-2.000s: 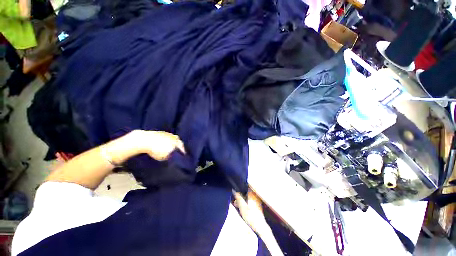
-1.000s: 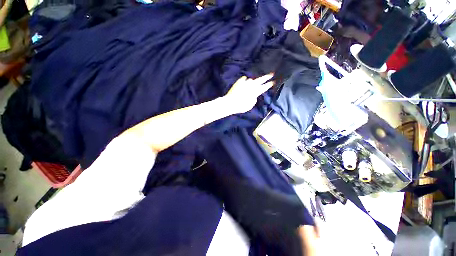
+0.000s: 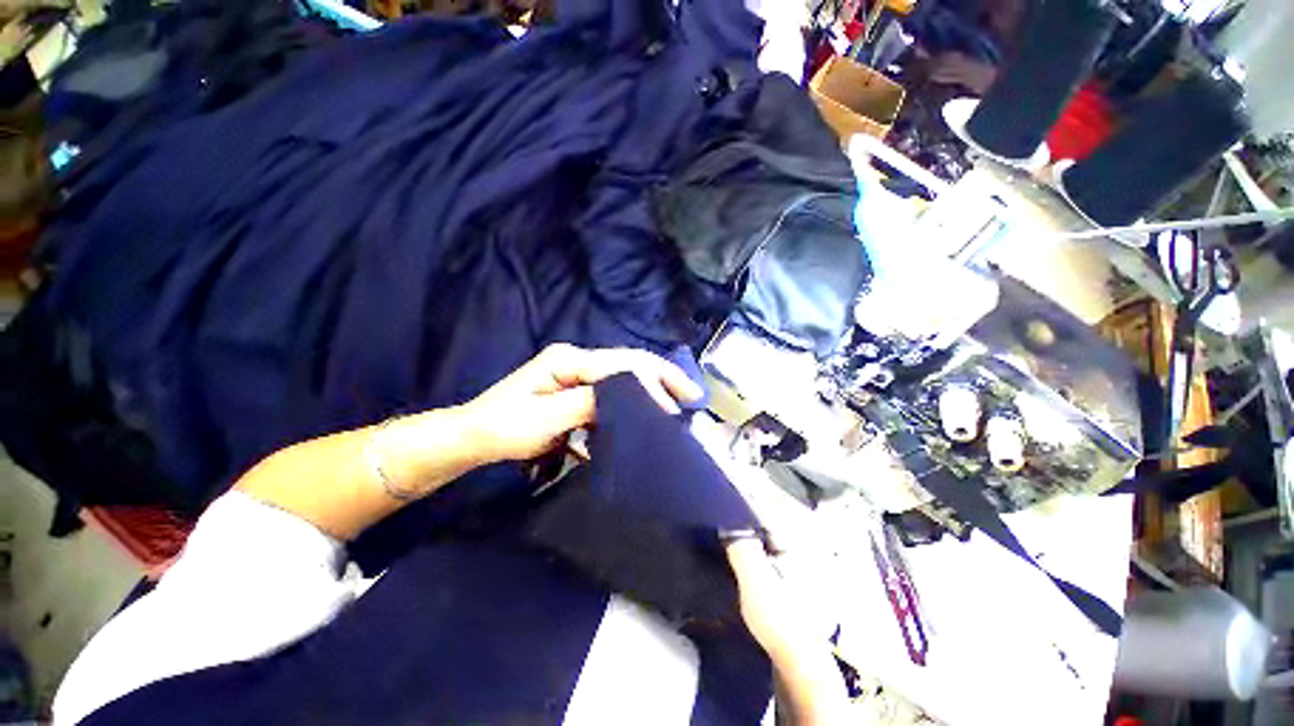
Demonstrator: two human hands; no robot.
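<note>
A small dark navy cloth piece is held up between both hands, left of the machine and over the table's near edge. My left hand grips its upper edge. My right hand holds its right corner; the fingers are partly hidden by the cloth. The overlock machine stands to the right, with its needle area apart from the held cloth. Grey-black cloth lies behind the needle area. The navy garment pile fills the left.
Dark red snips lie on the white table. A flat black strip trails across it. Scissors hang at right. Black thread cones and a cardboard box are behind. A red basket is under the pile.
My left hand has come back from the cloth behind the needle area and now grips the piece. My right hand has risen with the piece. The view has shifted, moving the machine left in the picture.
</note>
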